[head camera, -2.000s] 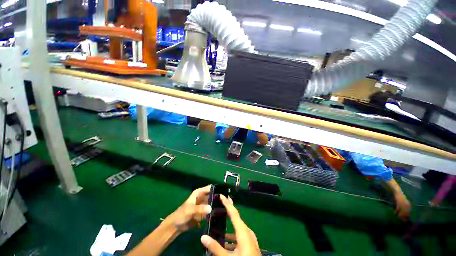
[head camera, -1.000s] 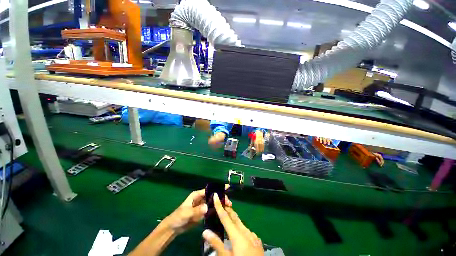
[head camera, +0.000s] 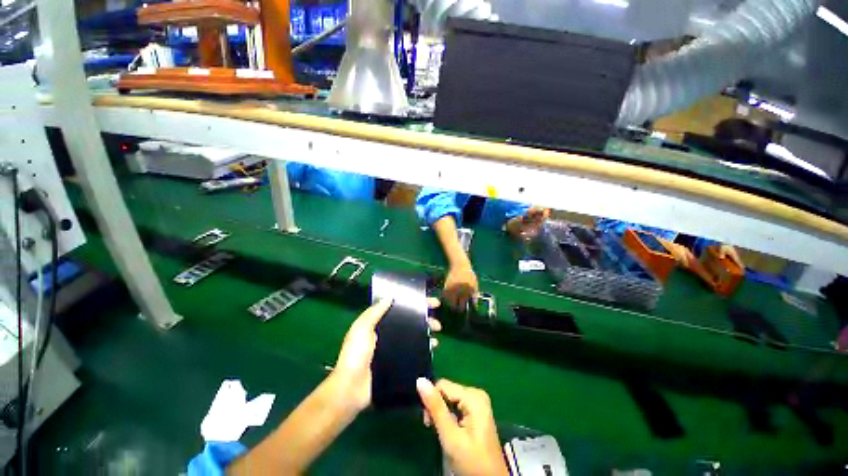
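Note:
A dark glossy phone or display assembly is held upright above the green bench, its top end catching light. My left hand grips it along the left side, with fingertips showing past its right edge. My right hand has its thumb and fingers at the lower right corner of the assembly. What lies behind the assembly is hidden.
Slotted fixture plates and open frames lie on the belt at left. A dark piece lies beyond my hands. Another worker's hand reaches in. A silver fixture is at the near edge, white paper at left.
The assembly now faces the camera with its wide glossy side showing. My right hand has moved down to its lower corner. A worker opposite has reached across to the small frame. The view has shifted.

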